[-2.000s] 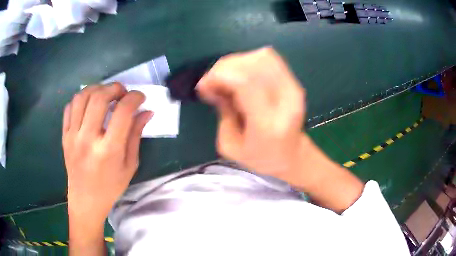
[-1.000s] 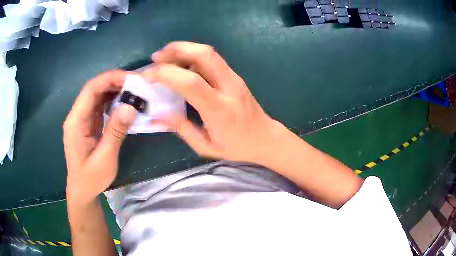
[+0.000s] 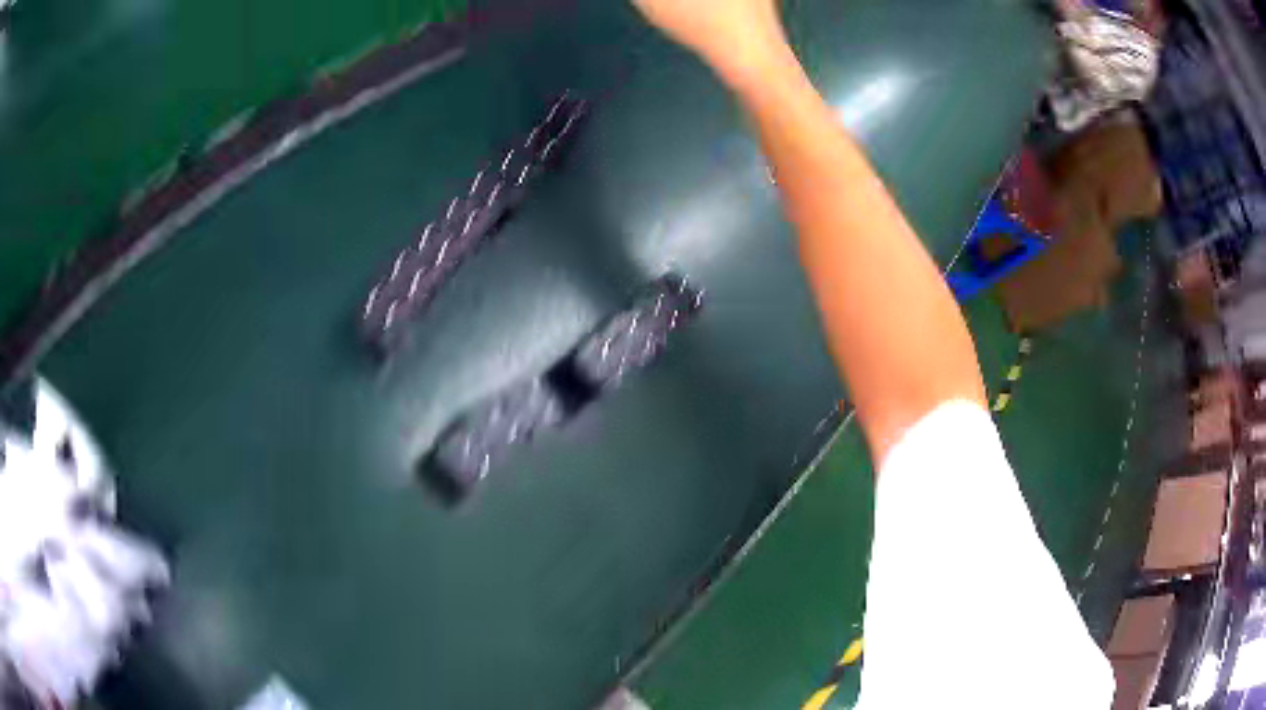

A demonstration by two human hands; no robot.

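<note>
Rows of black units (image 3: 472, 229) stand on the dark green bench, with pale marks in lines. A second black group (image 3: 632, 333) stands nearer to me, with a gap between its two parts. White bagged units (image 3: 63, 555) lie in a jagged, blurred cluster at the left edge. My right arm reaches up to the top of the picture. Only the wrist and part of my right hand (image 3: 708, 17) show; the fingers are cut off by the top edge, so what they hold is hidden. My left hand is out of the picture.
The bench edge (image 3: 736, 555) runs diagonally at lower right, above green floor with yellow-black tape (image 3: 833, 680). A blue object (image 3: 997, 250) and brown cartons (image 3: 1187, 520) stand at right beside shelving. Another dark bench edge (image 3: 250, 180) curves across the upper left.
The view has swung right, bringing the black rows closer to the centre. My right hand has left the white bag and stretched far out. My left hand and the bag with the black unit have left view.
</note>
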